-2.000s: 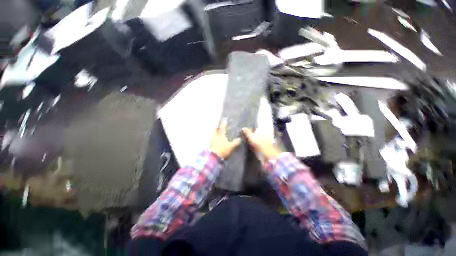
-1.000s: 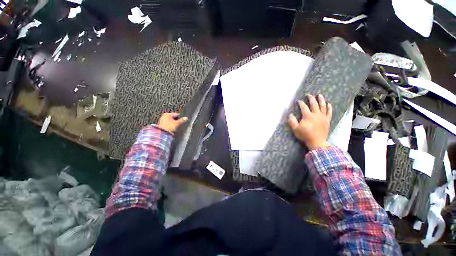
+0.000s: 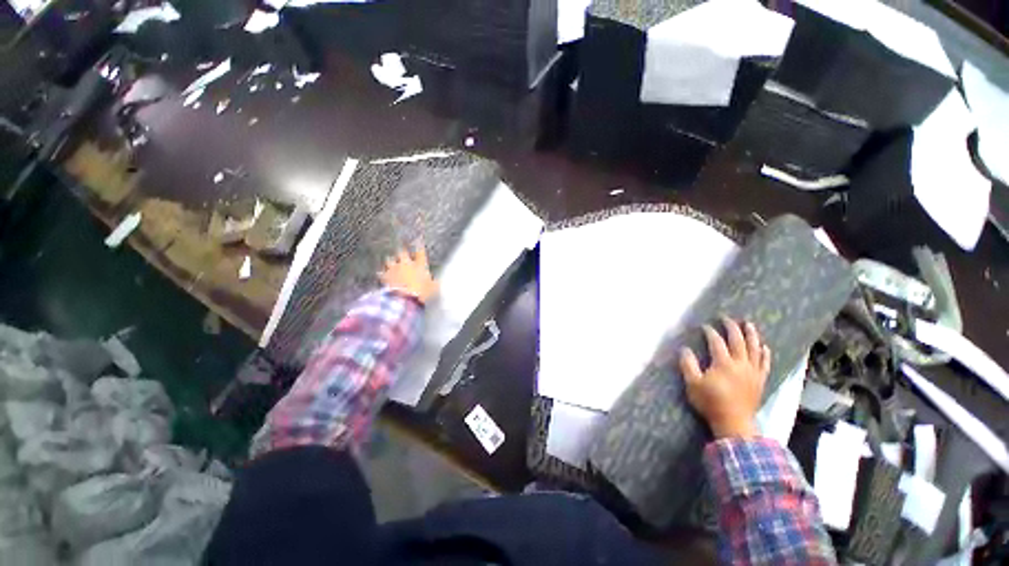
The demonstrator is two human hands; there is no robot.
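My right hand [image 3: 730, 376] lies with spread fingers on a thick roll of grey patterned cloth [image 3: 725, 365]. The roll lies tilted across a white paper pattern piece [image 3: 620, 299] on a patterned stack. My left hand [image 3: 409, 274] rests on patterned fabric panels [image 3: 382, 238] left of it. The panels' right side is folded over or lifted, showing white paper [image 3: 470, 271] beneath. A dark stack edge shows below that paper. Whether the left fingers grip any cloth cannot be told.
Tall dark blocks with white paper tops [image 3: 686, 77] stand at the far side. Tangled strips [image 3: 852, 354] and small cut parts [image 3: 841, 475] lie right. A printed paper slip [image 3: 484, 429] lies near the table edge. Pale lumpy sacks [image 3: 100, 442] are on the floor at left.
The left panels' right side has been turned back leftward, exposing more white paper, and my left hand now lies on the cloth. The view has shifted. My right hand remains on the roll.
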